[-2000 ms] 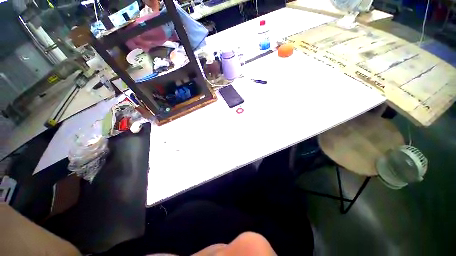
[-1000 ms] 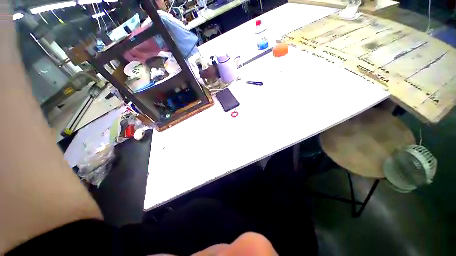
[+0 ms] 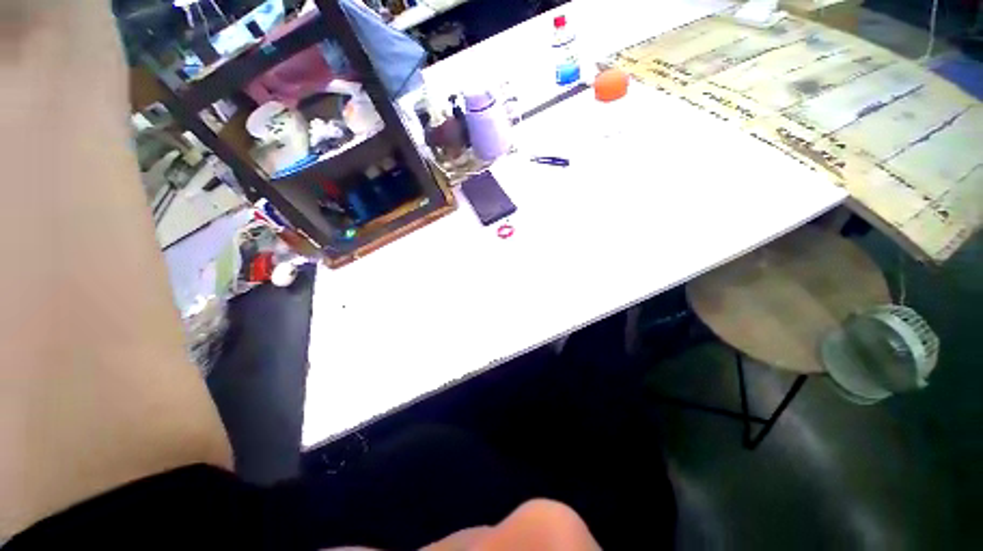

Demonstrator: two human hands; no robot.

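A dark smartphone (image 3: 488,198) lies flat on the white tabletop (image 3: 539,269), its screen dark. A small red ring charm (image 3: 506,231) lies at its lower end. A slim black pen or snips (image 3: 550,161) lies to the right of the phone. A bare forearm with a black sleeve fills the left side, and its hand is cut off by the picture's edge. A rounded skin-coloured shape at the bottom edge does not show as a hand. Neither my left hand nor my right hand is in view, and nothing touches the phone.
A dark shelf (image 3: 388,229) with a brown base stands left of the phone. Behind are a lilac flask (image 3: 488,129), a red-capped bottle (image 3: 566,59) and an orange lid (image 3: 611,85). A paper-covered board (image 3: 830,129), round stool (image 3: 781,301) and small fan (image 3: 878,355) are at right.
The bare forearm at the left has risen and now hides part of the black surface and the clear bag. The view has shifted slightly. The phone, charm and black item lie as before.
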